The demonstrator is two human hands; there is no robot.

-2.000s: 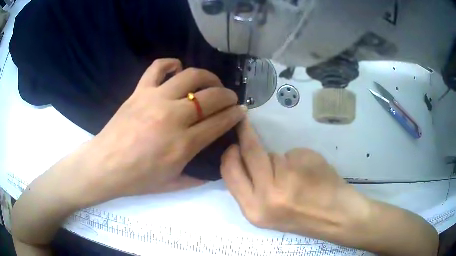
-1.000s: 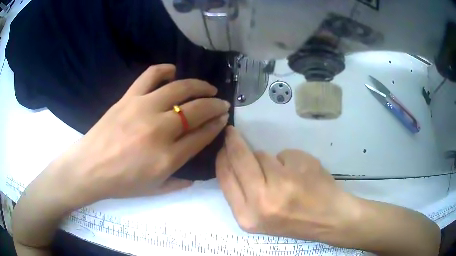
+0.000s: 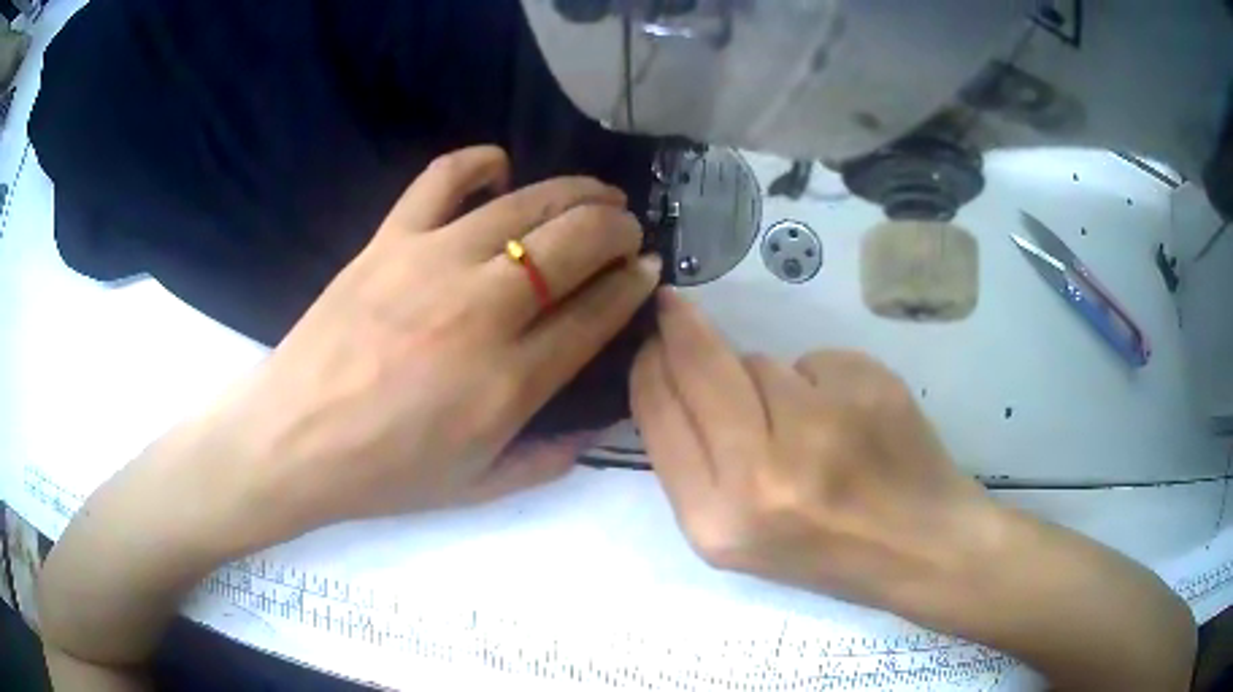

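Note:
A dark garment (image 3: 271, 149) covers the left of the machine bed and runs up to the presser foot (image 3: 663, 203), which is partly hidden. My left hand (image 3: 446, 318) lies on the garment with its fingers pressing the cloth close before the foot; it wears a red and gold ring. My right hand (image 3: 798, 460) holds the garment edge (image 3: 653, 318) between its fingertips, touching the left fingertips. The needle plate (image 3: 719, 216) shows right of the foot. The cloth under the hands is hidden.
Thread snips (image 3: 1082, 291) lie open at the right of the machine bed (image 3: 865, 372). The sewing machine head (image 3: 811, 68) spans the top, with a cream knob (image 3: 920, 270) hanging below. A round perforated disc (image 3: 791, 252) sits beside the needle plate. Ruler marks (image 3: 541, 649) run along the front edge.
The view has shifted slightly. My hands have moved a little nearer the foot, and less cloth shows in front of them, with the bed's front edge now visible between them.

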